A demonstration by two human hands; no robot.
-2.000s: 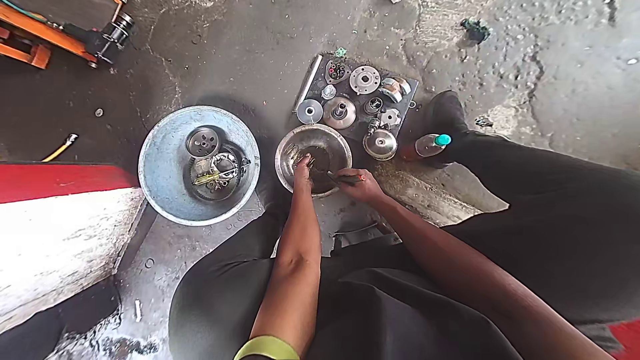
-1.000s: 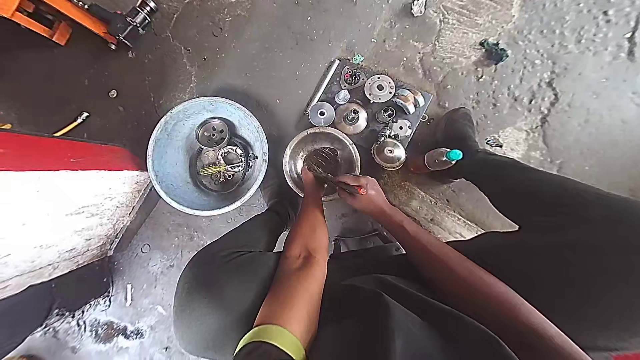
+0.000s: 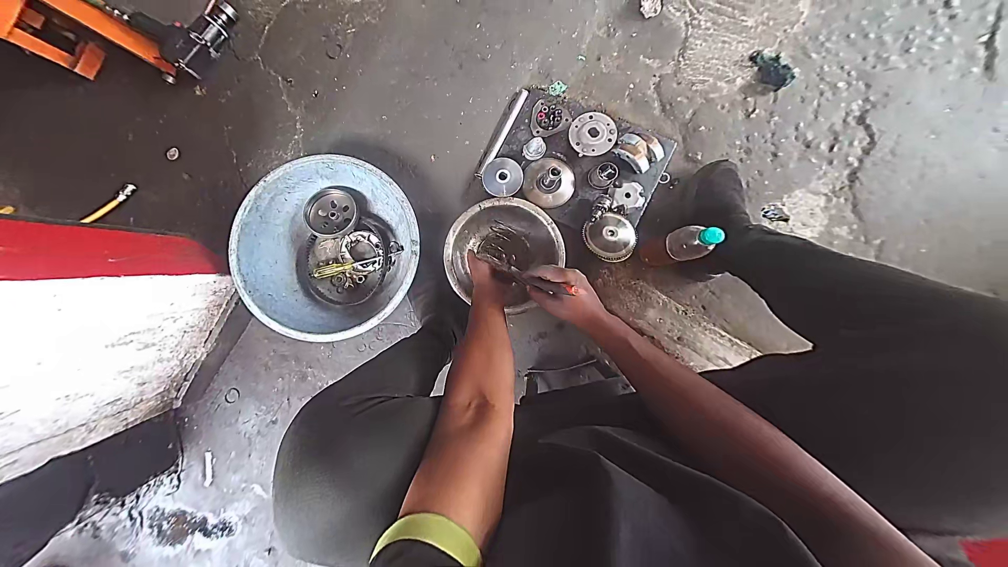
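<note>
A metal bowl [image 3: 553, 246] stands on the floor between my legs, dark liquid in its bottom. My left hand [image 3: 488, 276] reaches into the bowl, gripping a dark part [image 3: 504, 246] that is too blurred to name. My right hand [image 3: 568, 298] is closed around the dark and orange handle of a brush-like tool [image 3: 543, 282], whose far end meets that part. Just beyond the bowl lies a dark board [image 3: 579, 172] bearing several metal machine parts, among them a flanged disc [image 3: 593, 134] and a toothed gear [image 3: 610, 236].
Left of the bowl, a large blue-grey basin [image 3: 264, 276] holds metal parts and a yellow-handled tool. A plastic bottle [image 3: 685, 243] with a green cap is beside my right foot. A red and white block [image 3: 94, 315] stands at left, an orange jack-like frame [image 3: 102, 31] at upper left.
The dark part in the bowl showed more plainly one second ago; it now sits lower or tilted. My right hand still holds the tool against it.
</note>
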